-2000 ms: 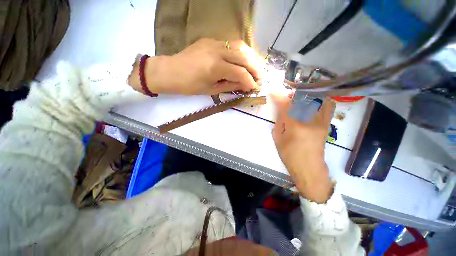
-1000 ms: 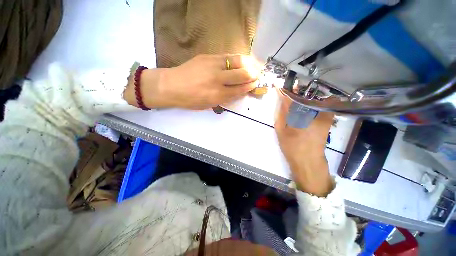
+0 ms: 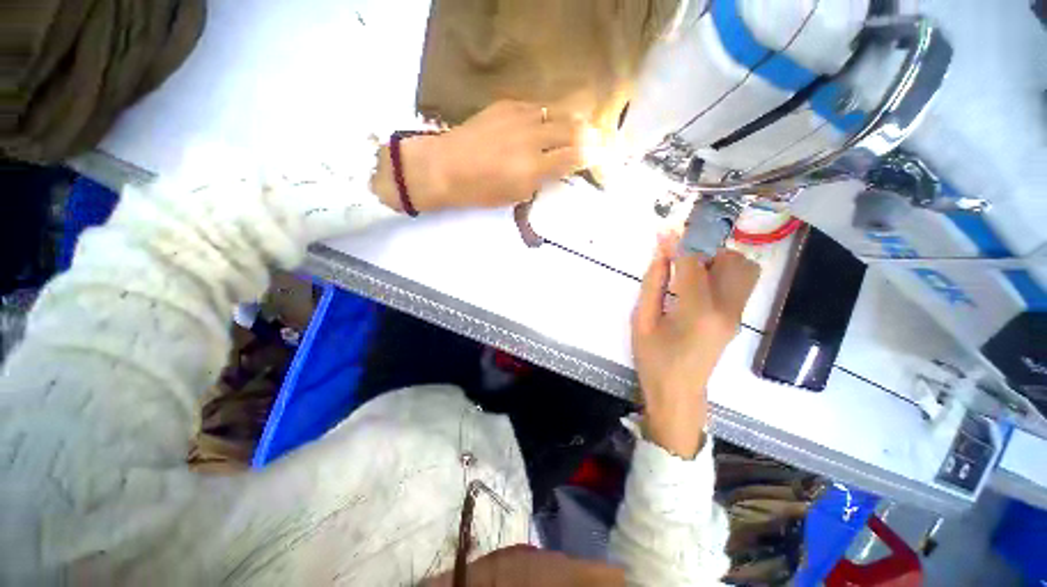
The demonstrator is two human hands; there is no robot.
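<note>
The brown ribbed garment piece (image 3: 505, 57) lies on the white table and runs under my left hand to the lit needle area. My left hand (image 3: 499, 155) presses on its near edge with the fingertips close to the needle; glare hides the exact contact. My right hand (image 3: 695, 298) is just right of the needle, fingers bent beside the blue-grey guard (image 3: 706, 228); whether it holds anything is hidden. The sewing machine head (image 3: 769, 69) stands above. A small curved brown piece (image 3: 527, 224) lies left of the needle. The zipper strip cannot be made out.
A black phone (image 3: 813, 307) lies on the table at the right. Red scissor handles (image 3: 767, 233) show behind the guard. A brown cloth heap (image 3: 92, 69) is at the upper left. A blue bin (image 3: 304, 373) and a red plastic object (image 3: 878, 560) are below the measuring-tape edge (image 3: 482, 325).
The zipper strip that hung toward the table edge has gone from view near my left hand. The view has shifted, showing more of the machine. Both hands stay near the needle.
</note>
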